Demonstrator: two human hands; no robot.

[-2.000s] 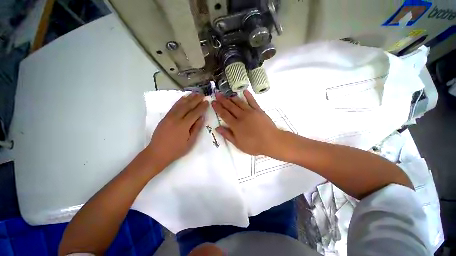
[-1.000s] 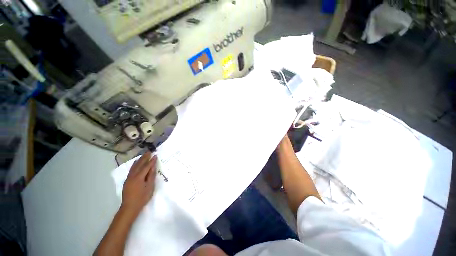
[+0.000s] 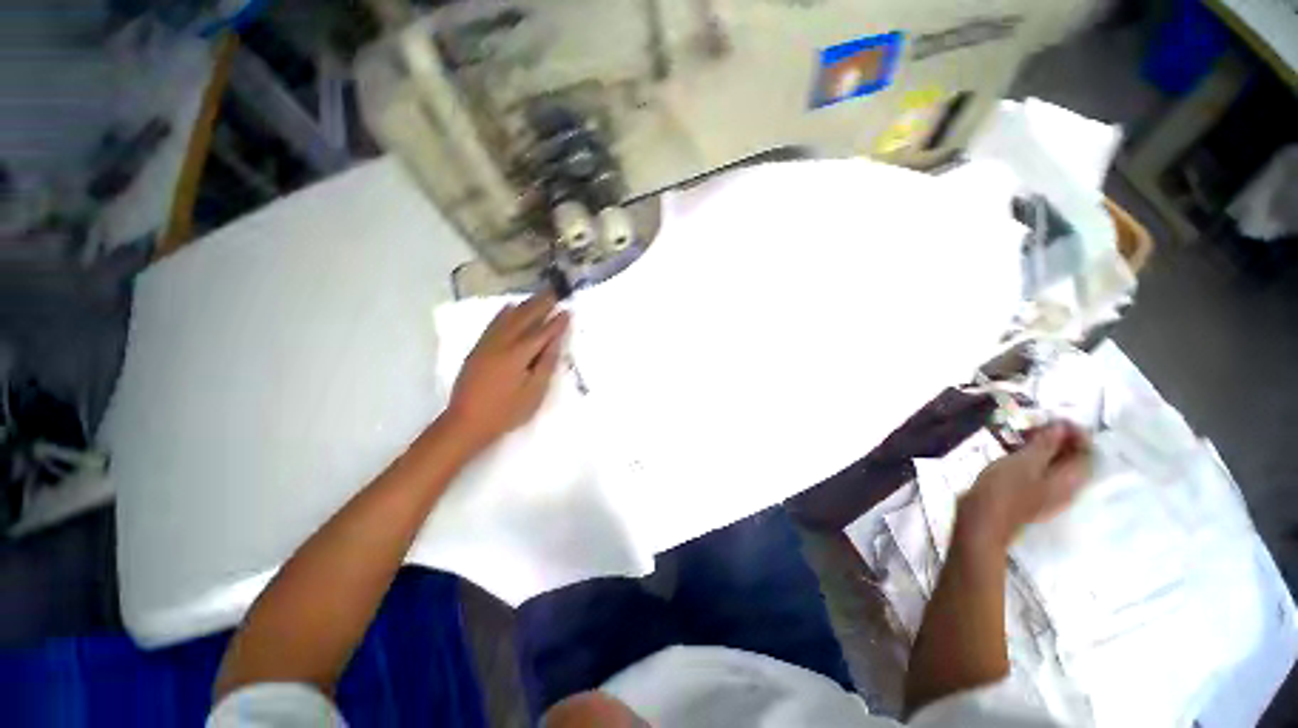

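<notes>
White cloth panels lie on the machine table, their left part at the sewing machine's needle area. My left hand lies flat on the cloth with its fingertips just in front of the presser foot; it grips nothing visible. My right hand is off the table at the right, over a pile of white cut pieces. It is blurred with fingers bent, and I cannot tell whether it holds a piece. The needles are hidden behind the machine head and my fingertips.
The cream machine head spans the top. The white table extends left. A yellow-brown basket with crumpled white cloth stands beyond the table's right end. Blue fabric shows below the table's left front.
My right hand has left the cloth at the needle and moved right, lately from the table's right end to over the pile. My left hand has stayed by the presser foot. The view has shifted.
</notes>
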